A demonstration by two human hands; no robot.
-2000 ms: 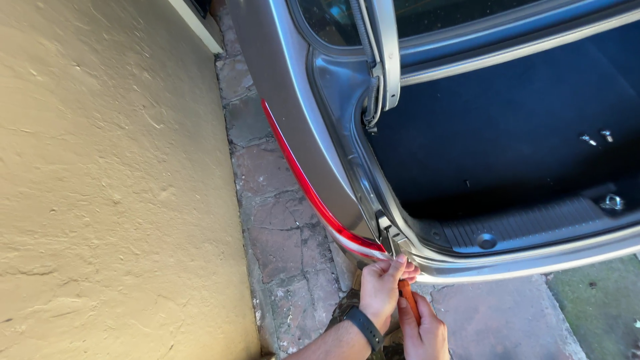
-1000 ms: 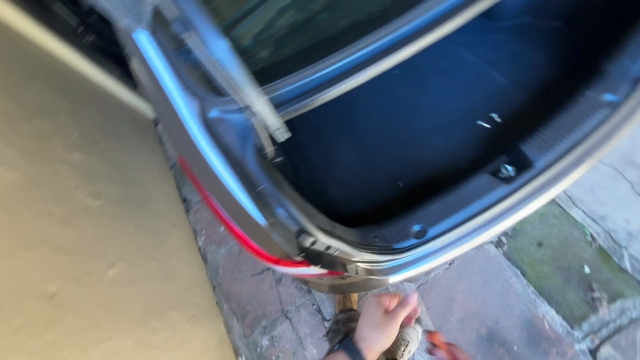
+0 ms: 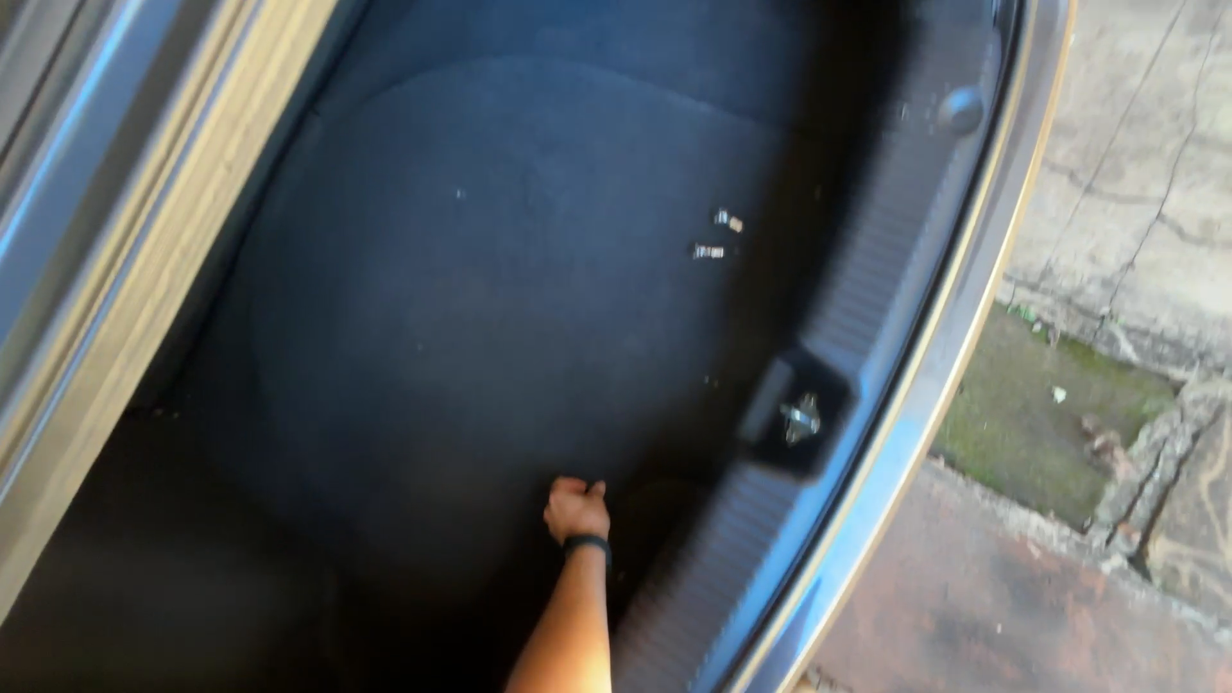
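Observation:
My left hand point(image 3: 577, 508), with a dark band on its wrist, is over the dark floor point(image 3: 500, 289) of an open car trunk. Its fingers are curled; whether something small is inside them cannot be told. Up and to the right of it, two small metal pieces, apparently screws or bolts, one at the top point(image 3: 729, 220) and one just below point(image 3: 708, 252), lie close together on the trunk floor. The metal trunk latch striker point(image 3: 801, 419) sits in the rear sill to the right of the hand. My right hand is out of view.
The trunk's ribbed plastic sill trim point(image 3: 847, 318) and painted rear edge point(image 3: 948, 356) curve along the right side. At the left runs the edge of the raised lid point(image 3: 144, 298). Outside lies stone paving point(image 3: 943, 587) with a mossy patch point(image 3: 1039, 414).
My left hand has moved from beside the tail light into the trunk. My right hand, earlier on an orange-handled tool, has left the view. The view has swung far over the trunk.

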